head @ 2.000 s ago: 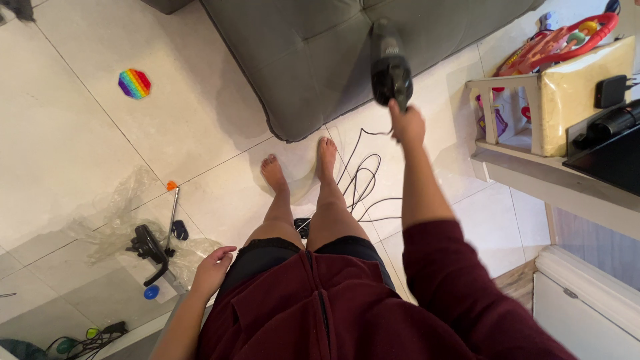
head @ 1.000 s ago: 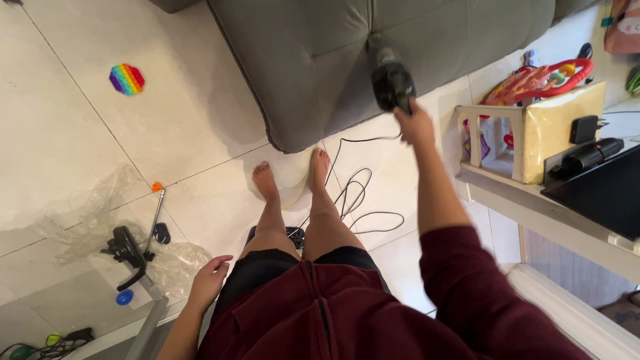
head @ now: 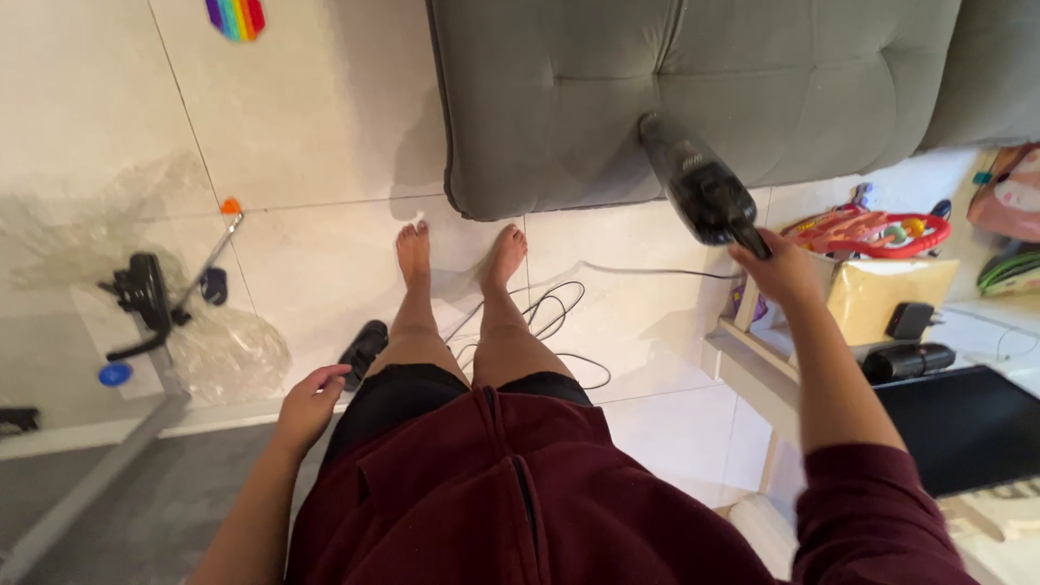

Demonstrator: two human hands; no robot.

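My right hand grips the handle of a black handheld vacuum cleaner. Its nozzle tip rests on or just over the grey tufted sofa cushion, near a seam; contact cannot be told for certain. A thin black cord runs from near the hand across the floor and lies in loops between and beside my legs. My left hand hangs by my left thigh with nothing in it, its fingers partly spread.
To the right stands a table with a black monitor, a black adapter and a yellowish box, near red baby toys. On the left floor lie clear plastic wrap, black parts and a rainbow octagonal toy.
The vacuum has swung so that it slants more, its nozzle up and left of my right hand. A black shoe-like object now shows beside my left leg. The view has shifted somewhat.
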